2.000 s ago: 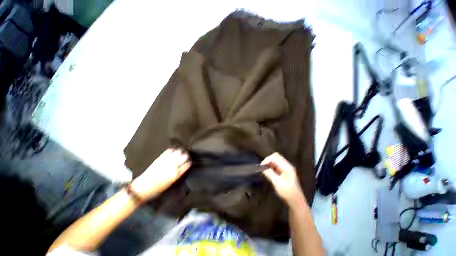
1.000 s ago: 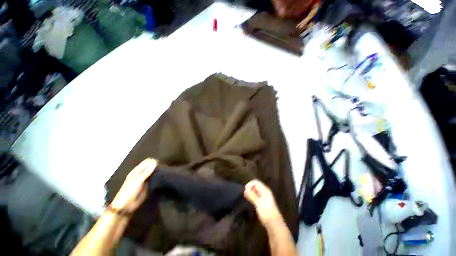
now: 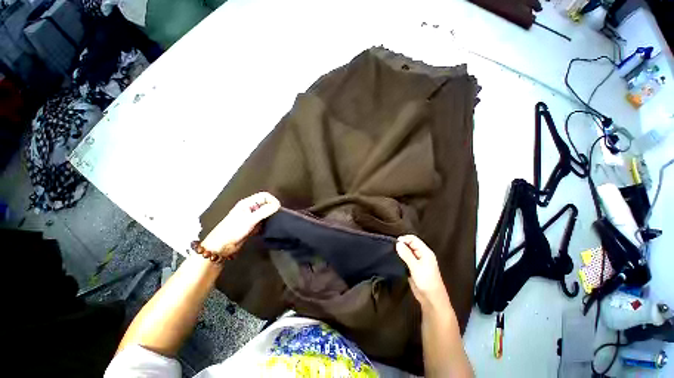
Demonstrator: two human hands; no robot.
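My left hand (image 3: 247, 220) and my right hand (image 3: 416, 258) pinch the two ends of a brown garment's waistband (image 3: 336, 226) and hold it stretched between them. The dark inside of the waist (image 3: 325, 249) faces up below the band. The rest of the held garment bunches toward my body. Under it a matching brown garment (image 3: 384, 136) lies flat on the white table (image 3: 185, 140), its waistband with a small dark button (image 3: 406, 67) at the far end.
Black hangers (image 3: 510, 251) lie at right, with a small yellow-orange tool (image 3: 499, 336) below them. Cables, a white bottle (image 3: 628, 311) and a patterned yellow piece (image 3: 593, 270) clutter the right side. Fabric heaps (image 3: 55, 148) lie at left. A brown cloth (image 3: 510, 10) shows at the far edge.
Since one second ago, the view has shifted and the person at the far end is out of frame. Both hands still hold the garment; its waistband edge now shows taut, with the dark inside below it.
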